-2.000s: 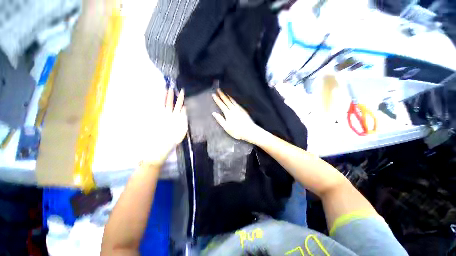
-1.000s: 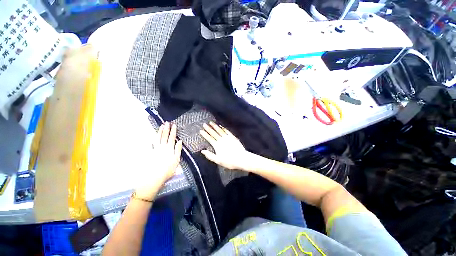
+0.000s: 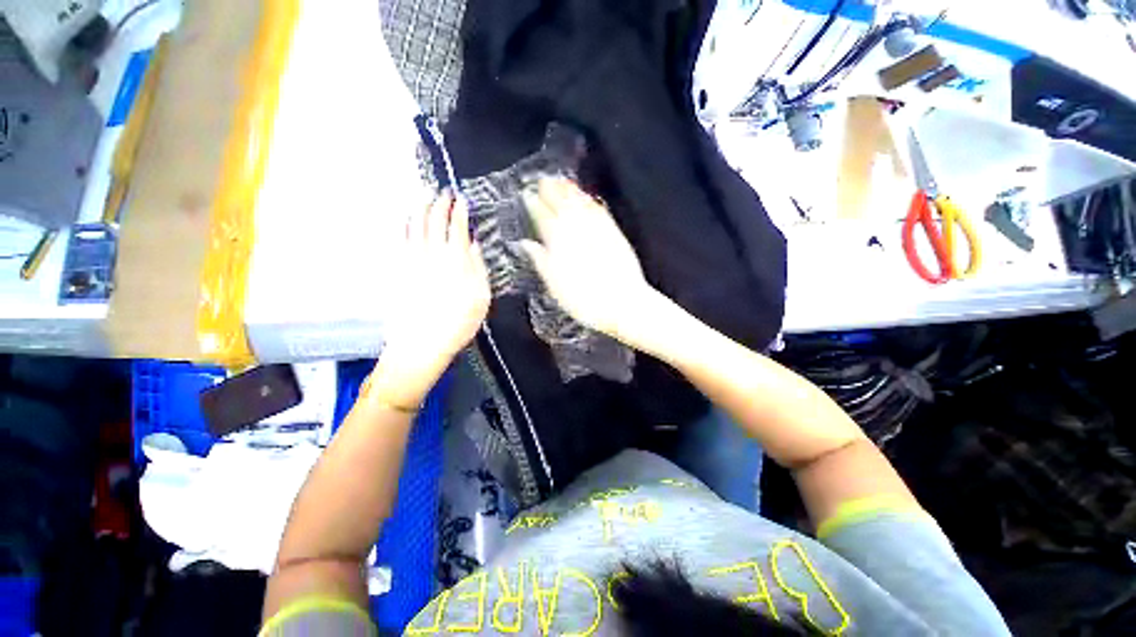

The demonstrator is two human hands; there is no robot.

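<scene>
The black lining (image 3: 648, 162) lies over the table edge and down towards my lap, with grey plaid cloth (image 3: 424, 56) joined at its upper left. A small checked patch (image 3: 579, 355) lies on the lining, wrinkled. A zipper (image 3: 511, 392) with a pale line runs along the garment's left edge. My left hand (image 3: 442, 280) lies flat at that edge, its fingertips beside the zipper tape. My right hand (image 3: 586, 261) rests on the checked patch, fingers extended, partly covering it. Neither hand shows a grip on the cloth.
Red and yellow-orange scissors (image 3: 937, 237) lie right, beside a tan cardboard piece (image 3: 868, 156) and a small dark tool (image 3: 1009, 220). The white machine (image 3: 997, 93) is upper right. Cardboard with yellow tape (image 3: 187, 187) lies left. A blue crate (image 3: 162, 404) with white cloth and dark garments (image 3: 1022, 436) are below.
The view has tipped down and shifted. The checked patch is more bunched, with its upper end raised towards the lining. Both hands remain on the garment, the right lying further over the patch.
</scene>
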